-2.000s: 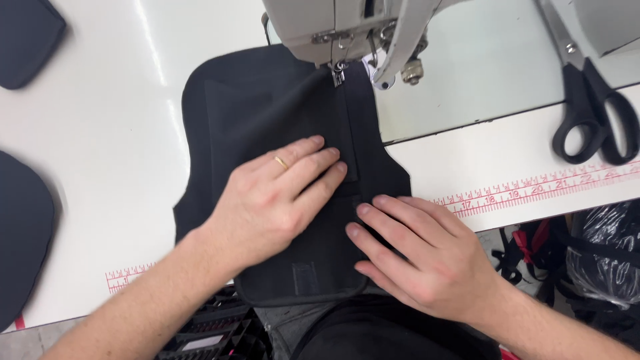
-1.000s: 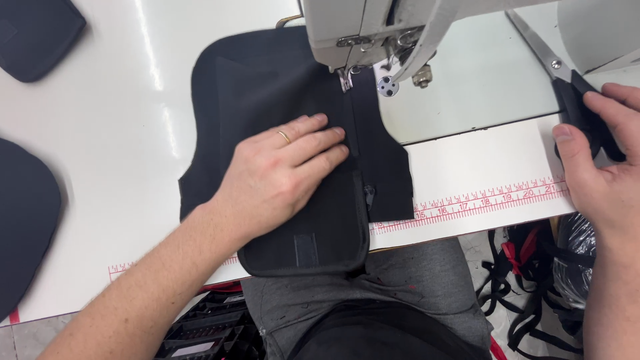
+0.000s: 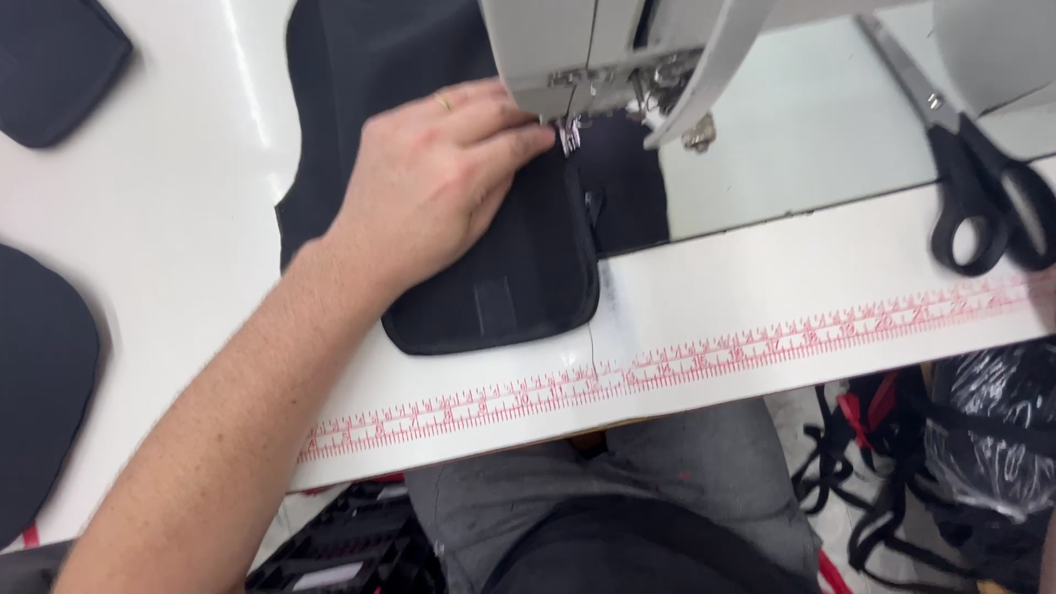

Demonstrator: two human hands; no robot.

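A black fabric piece (image 3: 338, 99) lies on the white sewing table, with part of it beneath the presser foot (image 3: 570, 136) of a sewing machine (image 3: 544, 49). On its near part is a black bound-edge flap (image 3: 536, 280) with a small rectangular patch. My left hand (image 3: 445, 173) rests on the fabric, palm down, its fingertips right beside the presser foot, pressing rather than gripping. A zipper pull (image 3: 591, 206) shows along the flap's right edge. My right hand is out of view; only a sliver of skin shows at the right edge.
Black-handled scissors (image 3: 965, 181) lie at the right of the machine. A red printed ruler tape (image 3: 701, 359) runs along the table's front edge. More dark fabric pieces (image 3: 41, 388) lie at the left. Black straps (image 3: 891, 487) and a plastic-wrapped bundle (image 3: 998, 429) are below the table at the right.
The fabric has moved away from me under the machine, and my left hand is now nearer the presser foot. My right hand, earlier at the scissors, has left them and gone out of view.
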